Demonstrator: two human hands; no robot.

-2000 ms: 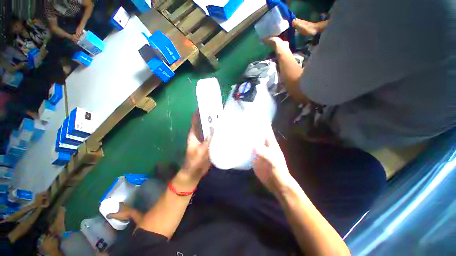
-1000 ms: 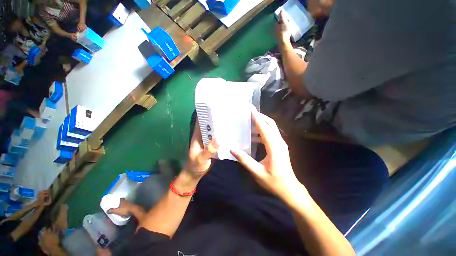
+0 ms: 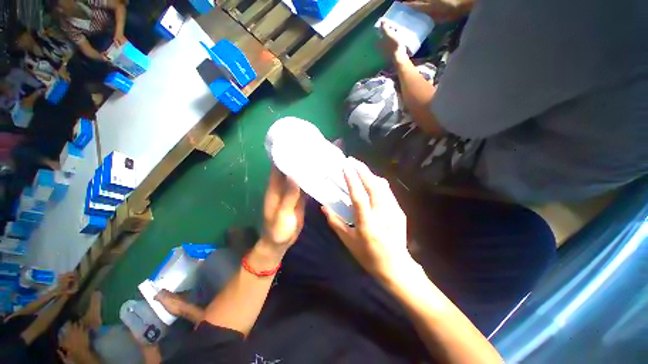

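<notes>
A white appliance unit is held above my lap near the middle of the view. Its long rounded face points up toward me and slants down to the right; its details are washed out by glare. My left hand supports its left edge from below, with the fingers partly hidden under it. My right hand grips its lower right end, fingers over the top and thumb on the near edge.
A low white board on wooden pallets bears blue-white boxes. A person in grey at right holds a white part. Another person's hands hold a white unit at lower left. Shiny sheeting lies at right.
The separate housing and translucent part are now together as one unit in my hands. The unit has turned from its slotted side to its long rounded face.
</notes>
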